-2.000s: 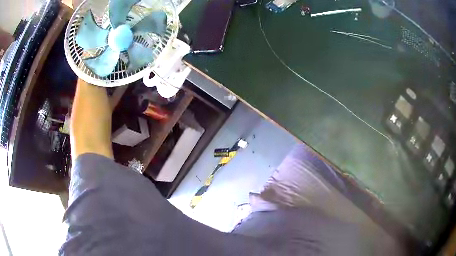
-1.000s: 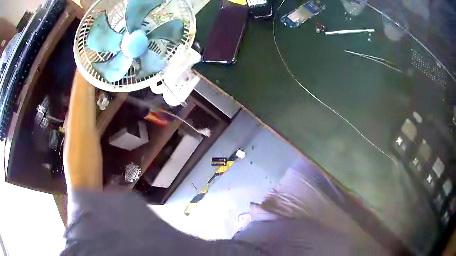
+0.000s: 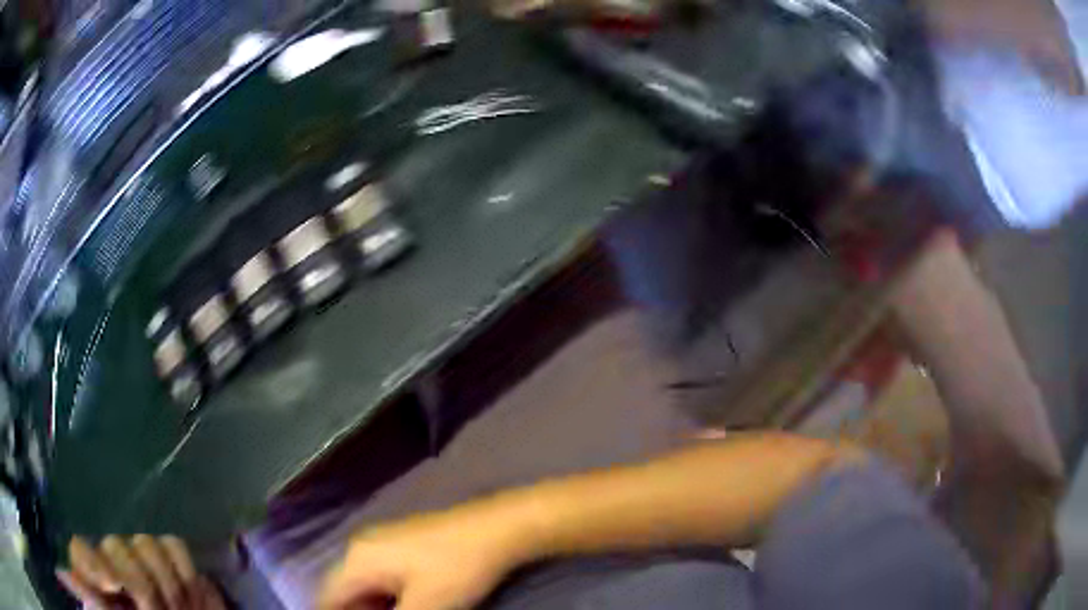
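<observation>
Several handsets [image 3: 260,280] lie in a slanting row on the dark green bench mat [image 3: 477,238], blurred, with pale labels showing. My left hand [image 3: 141,570] is at the lower left by the bench edge, its fingers side by side and the rest cut off by the frame. My right hand [image 3: 412,572] is low in the picture, over my lap, partly cut off by the bottom edge. Whether either hand holds anything is hidden. Neither hand touches the handsets.
Another person's bare arm [image 3: 972,346] hangs at the right, beside dark clothing. Clear plastic sheeting [image 3: 113,89] curves along the upper left. Pale blurred items [image 3: 325,53] and a small pale block [image 3: 437,30] lie at the back of the bench.
The view has swung right: the fan, the shelves and the dark smartphone have left it. The handset row now shows at left. Both my hands and another person have come into view.
</observation>
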